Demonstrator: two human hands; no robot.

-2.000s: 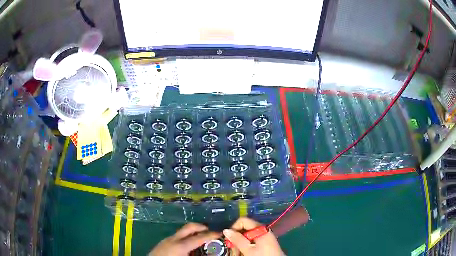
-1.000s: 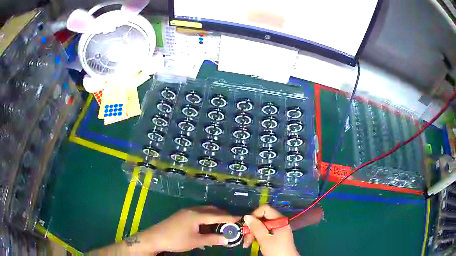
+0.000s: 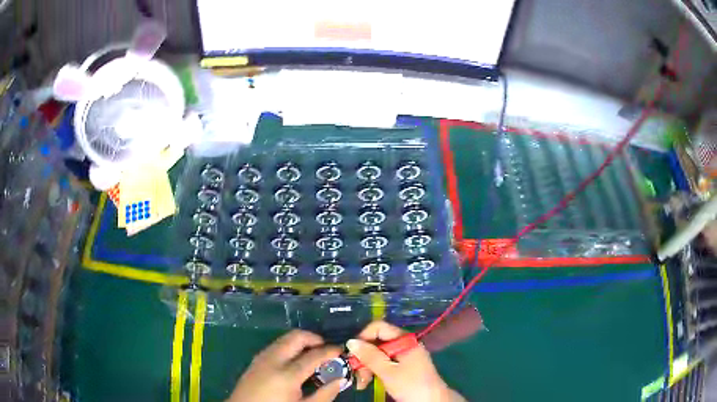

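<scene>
My left hand, bare, holds a small round unit with a silver rim and a dark ring at the bottom centre. My right hand, bare, grips a red test probe beside the unit's right side. The probe's tip is largely hidden by my fingers, so contact cannot be told. A red lead runs from the probe up to the right. A clear blister tray filled with rows of silver-black rings lies just beyond my hands.
A dark red pad lies right of my right hand. An empty clear tray is at the right inside red tape. A white fan and a yellow card stand left. A monitor is at the back. Stacked trays line the left edge.
The view swung to the right and tilted, then came back level. The unit and probe remain in my hands. My left hand's fingers now wrap closer around the unit.
</scene>
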